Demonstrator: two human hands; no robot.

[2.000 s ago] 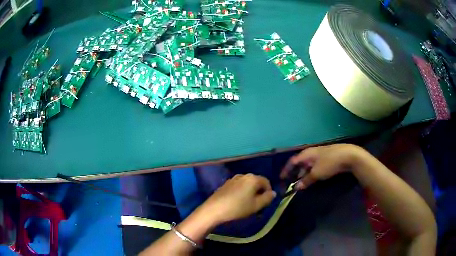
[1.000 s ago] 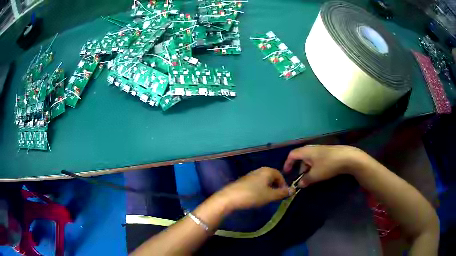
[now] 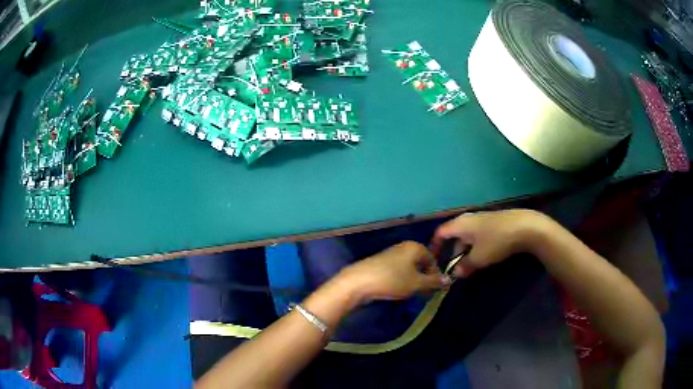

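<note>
A narrow foam tape strip (image 3: 380, 347) with pale yellow backing hangs in a curve over my lap, below the table edge. My left hand (image 3: 399, 271) pinches the strip near its upper end, with a bracelet on the wrist. My right hand (image 3: 475, 245) is just right of it, its fingers curled around a thin dark and pale piece at the strip's end. Whether this is a tool or tape is too small to tell. The two hands nearly touch. A large foam tape roll (image 3: 524, 99) lies on the table at right.
Heaps of green circuit board panels (image 3: 220, 114) lie on the green table (image 3: 304, 197), with one separate panel (image 3: 427, 78) beside the roll. A smaller heap (image 3: 49, 171) is at left. A dark strip crosses the table edge. A red stool (image 3: 72, 327) stands at lower left.
My left hand has moved right and up, closer to my right hand, along with the strip's upper end. My right hand has shifted only slightly. The view has shifted a little.
</note>
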